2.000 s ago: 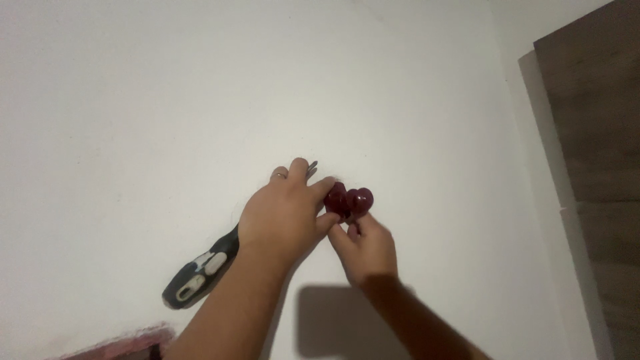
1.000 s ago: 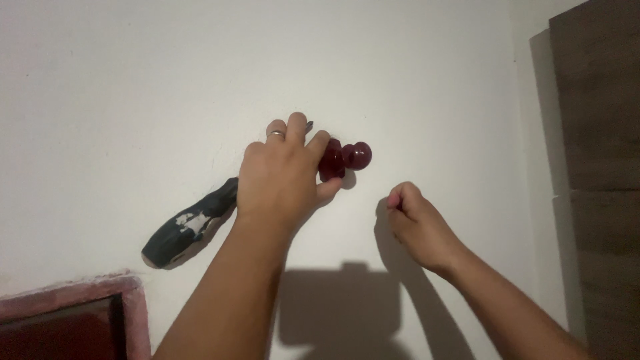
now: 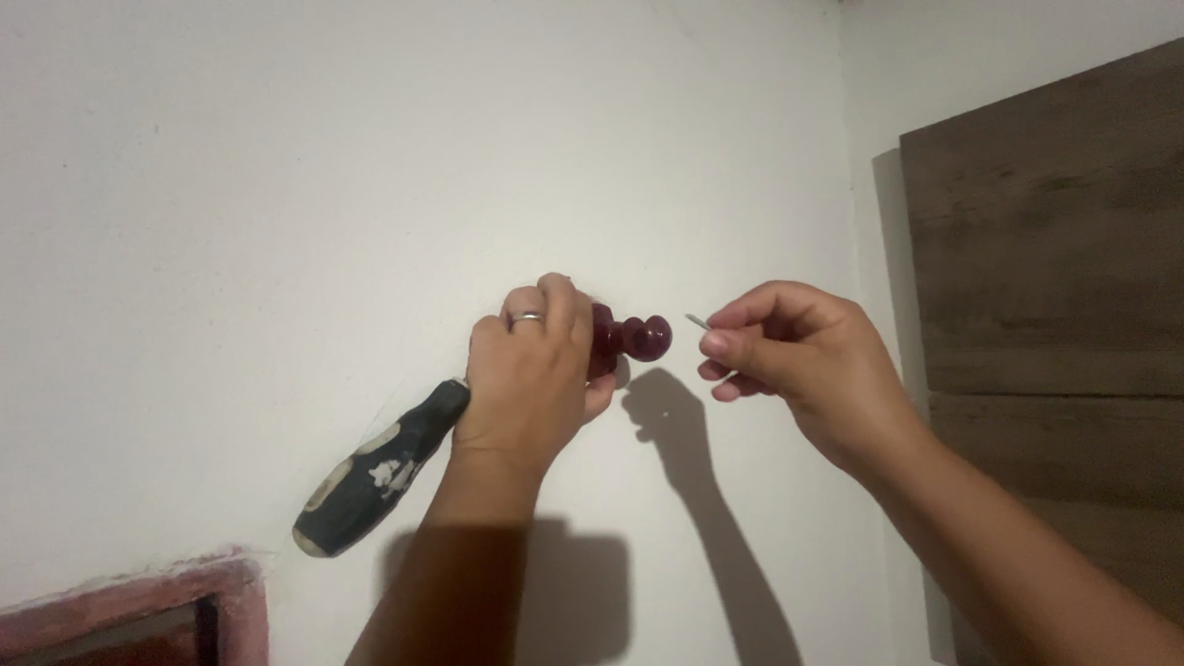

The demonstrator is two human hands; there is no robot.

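Note:
A glossy dark red knobbed fitting point(image 3: 606, 342) stands out from the white wall, its rounded end point(image 3: 655, 339) pointing right. My left hand point(image 3: 532, 365), with a ring on one finger, is closed around the fitting's left side. The same hand also keeps a screwdriver; its dark, paint-spotted handle point(image 3: 384, 472) sticks out at lower left, and the shaft is hidden under the palm. To the right of the fitting, my right hand point(image 3: 786, 351) pinches a thin metal piece, probably a screw point(image 3: 697, 321), between thumb and forefinger, apart from the fitting.
A dark wood-grain panel point(image 3: 1045, 277) juts from the right, near the wall's corner. At lower left is a reddish frame point(image 3: 139, 601) with rough paint along its edge. Shadows of the arm and of a boxy shape fall on the wall.
My right hand was at the red fitting, then moved away below right; now it is raised, with the thin metal piece showing in its fingertips. My left hand stays at the fitting.

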